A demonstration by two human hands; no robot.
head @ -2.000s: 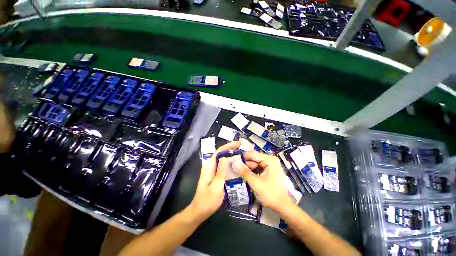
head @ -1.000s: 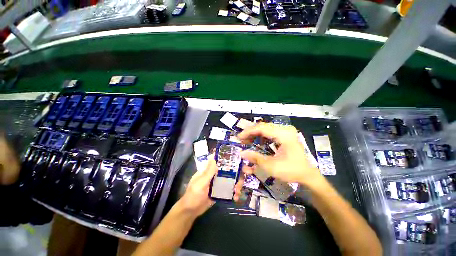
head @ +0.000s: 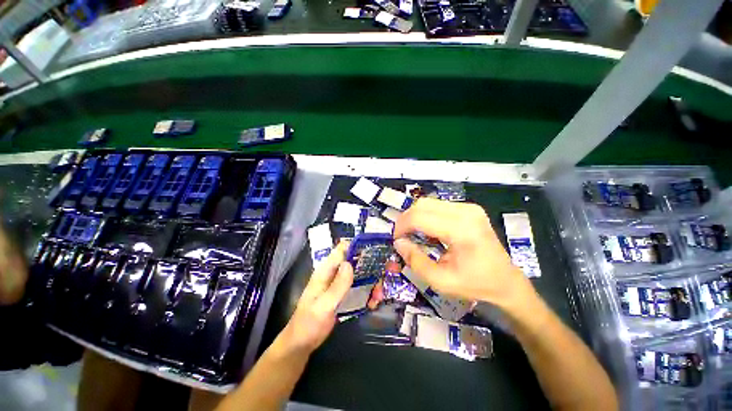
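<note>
My left hand [head: 319, 299] holds a part-built phone [head: 371, 261], a blue rim around a board with a pale screen at its lower end. The phone is tilted. My right hand [head: 453, 245] is above and right of it, thumb and forefinger close together at the phone's upper right edge; whether they pinch a small part cannot be told. Mainboards with displays [head: 433, 331] lie in a loose pile under and around both hands. Thin silver lines, perhaps tweezers [head: 387, 338], lie at the pile's front.
A black blister tray [head: 148, 301] with blue phone housings [head: 261, 189] stands left. A clear blister tray [head: 571, 241] with small board assemblies [head: 636, 248] stands right. Behind runs the green conveyor belt [head: 361, 104] carrying phone units [head: 266, 134]; a white post [head: 610, 100] rises at the right.
The phone has tipped in my left hand since one second ago, and my right hand has moved slightly lower beside it. Earlier, both hands were on the phone. The belt's units have shifted left.
</note>
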